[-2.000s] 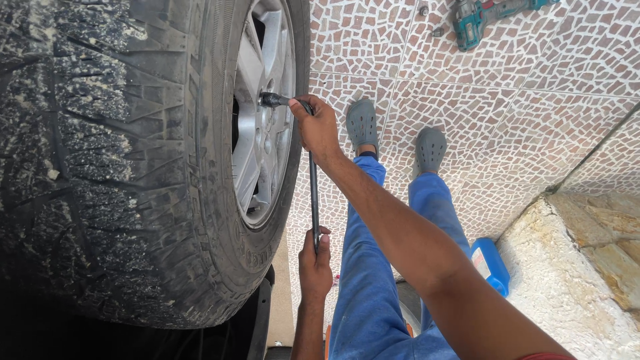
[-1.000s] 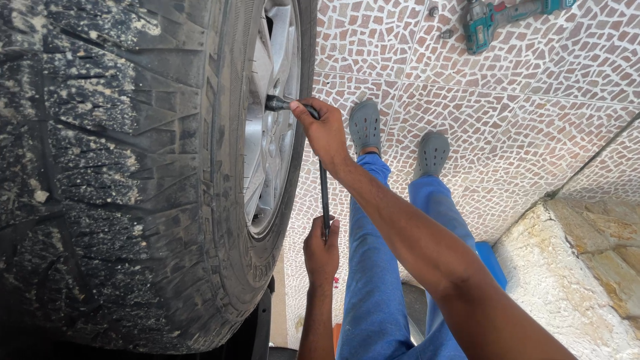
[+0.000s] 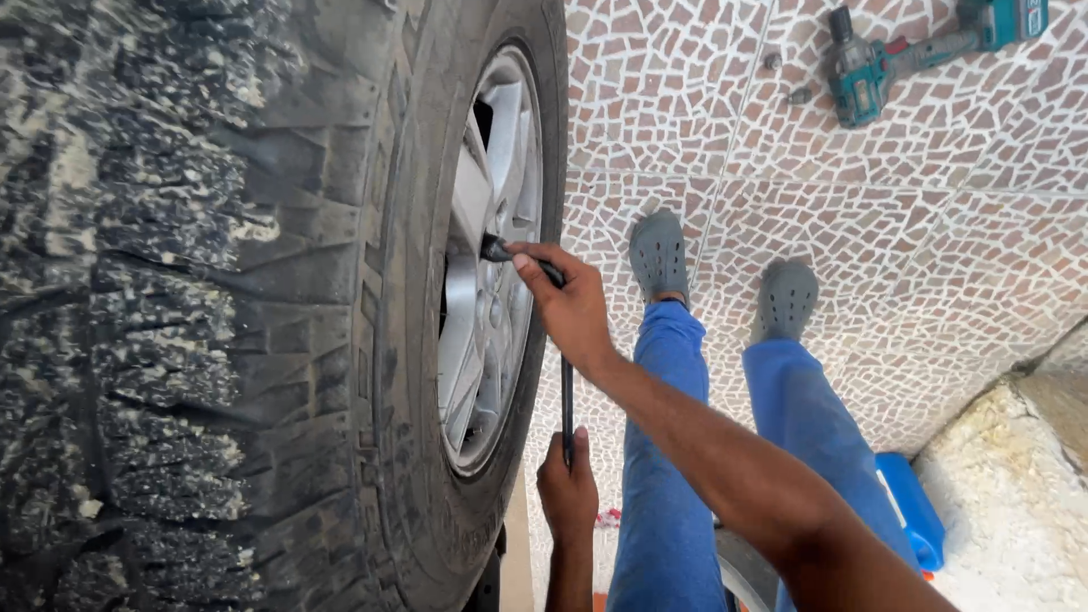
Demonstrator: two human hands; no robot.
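Note:
A black L-shaped lug wrench (image 3: 567, 391) has its socket end against the hub area of a silver alloy wheel (image 3: 467, 297). My right hand (image 3: 565, 302) grips the wrench around its bend, near the socket. Lower in the view, my left hand (image 3: 568, 493) is closed around the far end of the handle. The wheel carries a large black tire (image 3: 297, 340), its tread caked with pale dirt. Whether the socket is fully seated on a lug nut cannot be told, as the spot is partly covered.
On the mosaic-tiled floor (image 3: 646, 102) lie a teal cordless impact wrench (image 3: 863, 81) and two small metal pieces, probably lug nuts (image 3: 773, 61). A blue plastic container (image 3: 914, 510) stands by a rough stone wall (image 3: 994, 493). My feet in grey clogs (image 3: 660, 255) are beside the wheel.
Both hands have stayed on the wrench. The right hand and socket end now appear lower against my feet than two seconds ago. The view has shifted somewhat.

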